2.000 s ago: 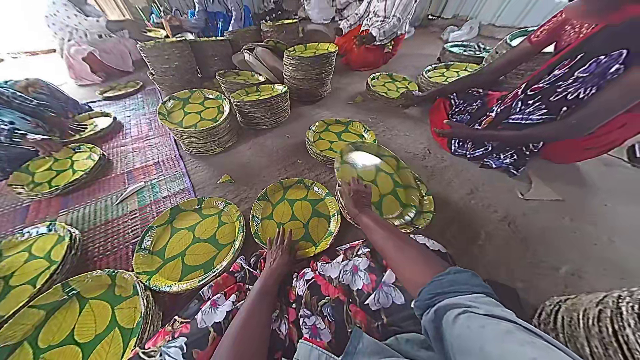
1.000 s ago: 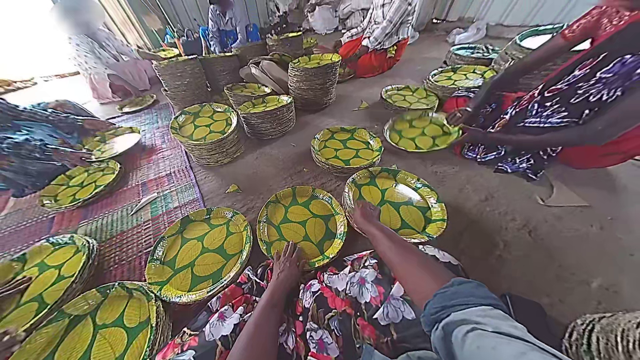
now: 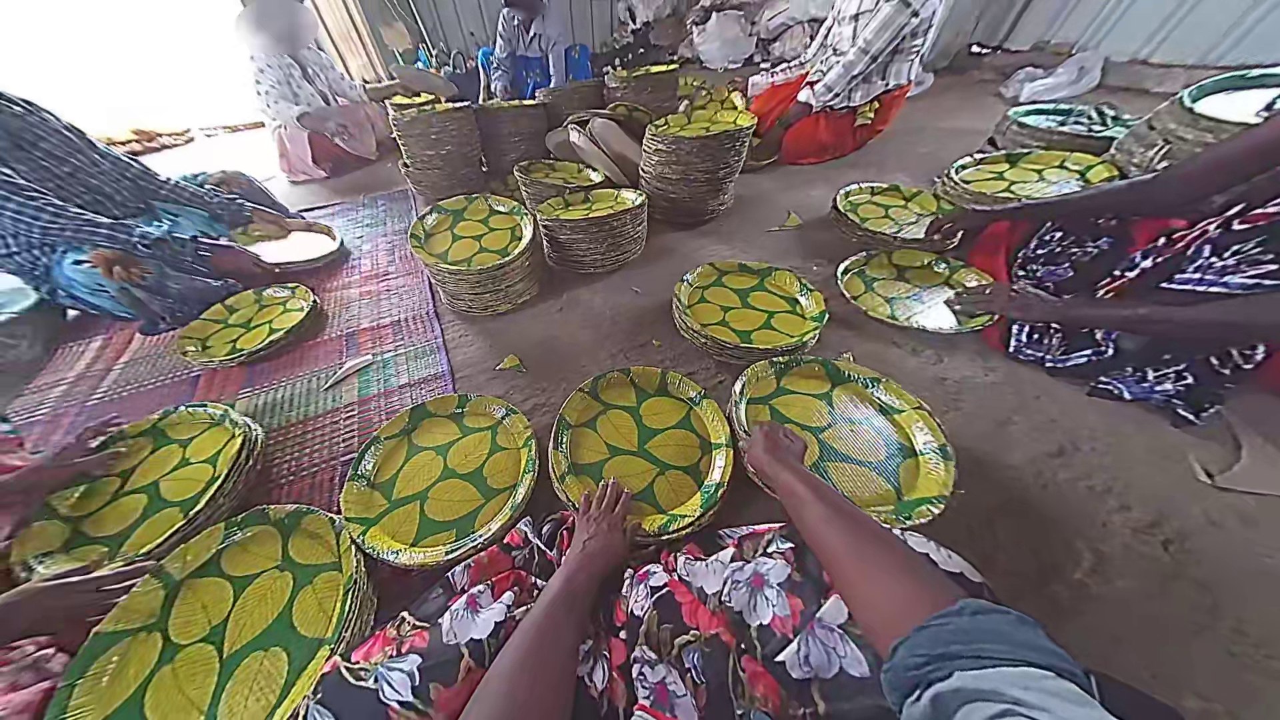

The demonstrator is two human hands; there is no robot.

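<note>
My left hand [image 3: 603, 522] rests with spread fingers on the near rim of a round leaf-patterned plate [image 3: 641, 450], the top of a low stack just before my lap. To its right, my right hand [image 3: 777, 452] lies on the left edge of another green and yellow plate [image 3: 860, 440]; its fingers look curled, and whether they grip the rim I cannot tell. Left of my left hand a similar plate [image 3: 440, 478] lies close to my floral skirt [image 3: 740, 610]. A short stack of plates [image 3: 750, 308] stands beyond, between the two plates I touch.
Two larger stacks [image 3: 140, 490] [image 3: 230, 610] stand at the lower left, with a co-worker's hands beside them. Tall plate stacks [image 3: 697, 165] rise farther back. A woven mat [image 3: 385, 400] covers floor at left. At right a co-worker's hand holds a plate [image 3: 915, 290]. Other people sit behind.
Two seconds ago my right hand held a plate raised and tilted; that hand is now low, at the plate on the right. My left hand has stayed on the middle plate.
</note>
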